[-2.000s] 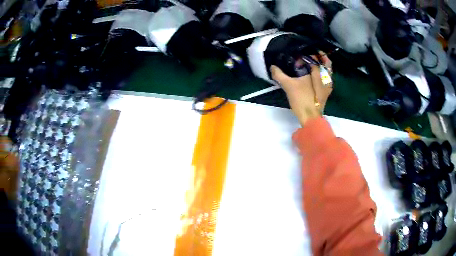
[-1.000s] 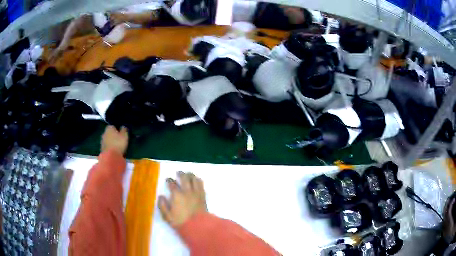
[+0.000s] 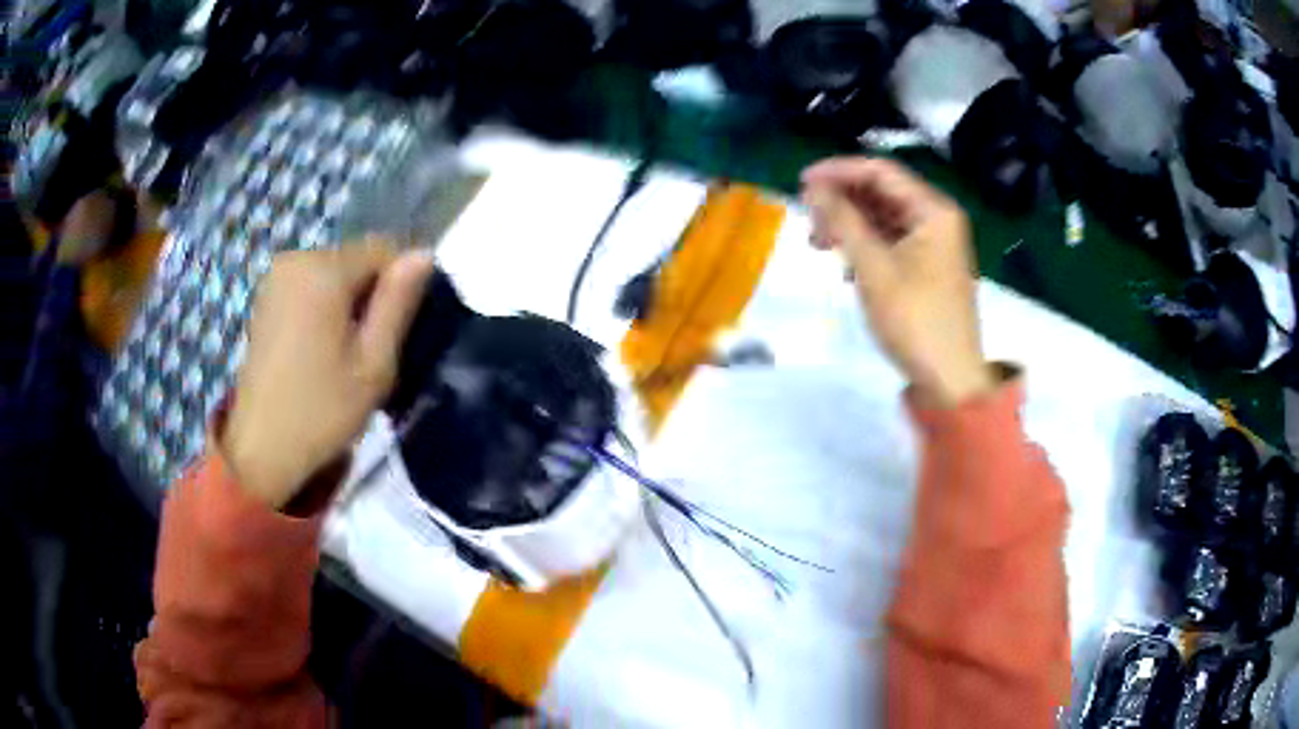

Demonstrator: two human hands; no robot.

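A camera housing, a round open black bowl in a white shell, sits tilted on the white foam sheet over the orange tape. Thin blue and dark wires trail from it to the right. My left hand is closed at the black part on the housing's upper left; its fingertips are blurred. My right hand is raised over the sheet's far edge, away from the housing, fingers loosely curled, with nothing visible in it. A thick black cable lies beyond the housing.
The plastic-wrapped tray of small silvery parts lies at left. Black oval lens modules stand in rows at right. Unfinished white-and-black units line the far edge on the green mat. A blurred hand shows at far left.
The view has turned. A camera housing with trailing wires now lies on the sheet, with my left hand at it. My right hand has risen from the sheet towards its far edge.
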